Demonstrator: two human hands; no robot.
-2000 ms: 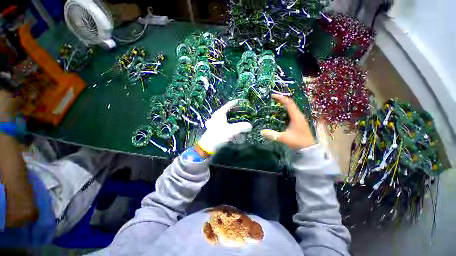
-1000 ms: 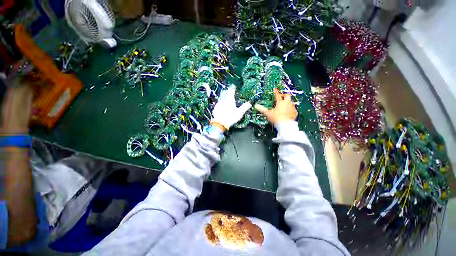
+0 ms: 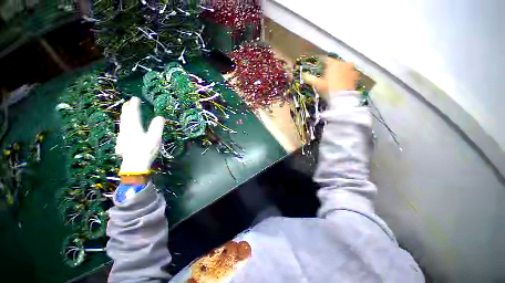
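Observation:
Green ring coils [image 3: 177, 91] lie overlapped in two short rows on the dark green bench, with white and yellow wires fanning to the right. My left hand [image 3: 138, 135], in a white glove, rests at the left edge of these rows with thumb and fingers apart. It holds nothing that I can see. My bare right hand [image 3: 338, 76] is over the coil bundle [image 3: 308, 65] at the right. It covers part of the bundle, and whether its fingers grip a coil is hidden.
A long row of green coils [image 3: 91, 149] runs at the left. A coil pile [image 3: 149, 33] stands at the back. A red pile [image 3: 259, 74] lies on brown board [image 3: 279, 124]. A small coil group [image 3: 21, 160] is far left. A pale wall [image 3: 421, 110] is right.
The view has turned right. My right hand has left the middle rows and reached the coil bundle at the right. My left hand stays beside the rows.

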